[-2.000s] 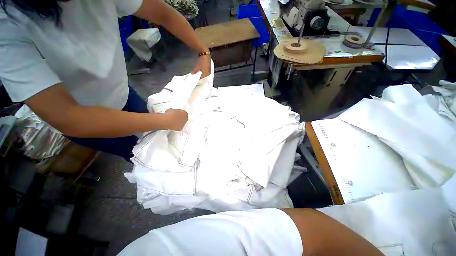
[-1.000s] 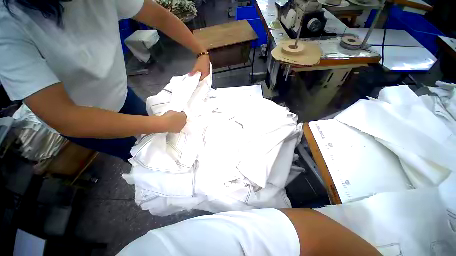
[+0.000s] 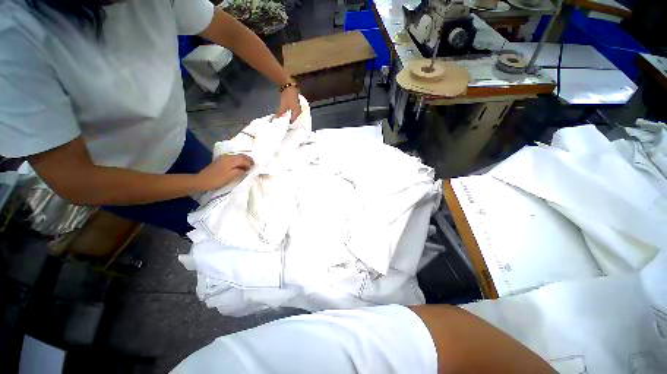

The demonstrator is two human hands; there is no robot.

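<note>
A large heap of white garment pieces [image 3: 344, 212] with dark stitch lines lies in front of me, left of my table. White garment panels [image 3: 585, 190] lie on the white machine table [image 3: 512, 226] at the right. A flat white panel with small dark stitched outlines lies at the bottom right. My bare left forearm [image 3: 490, 340], below a white sleeve, crosses the bottom edge. Both my hands are out of the picture.
Another person [image 3: 110, 95] stands at the left, both hands on the heap. A sewing machine [image 3: 446, 33] and thread cones [image 3: 427, 71] stand on a table behind. A wooden bench [image 3: 329, 55] is at top centre. White bundles [image 3: 55, 204] lie far left.
The other person's nearer hand has moved a little left across the cloth, and their farther hand has shifted slightly. The heap and my arm look nearly unchanged.
</note>
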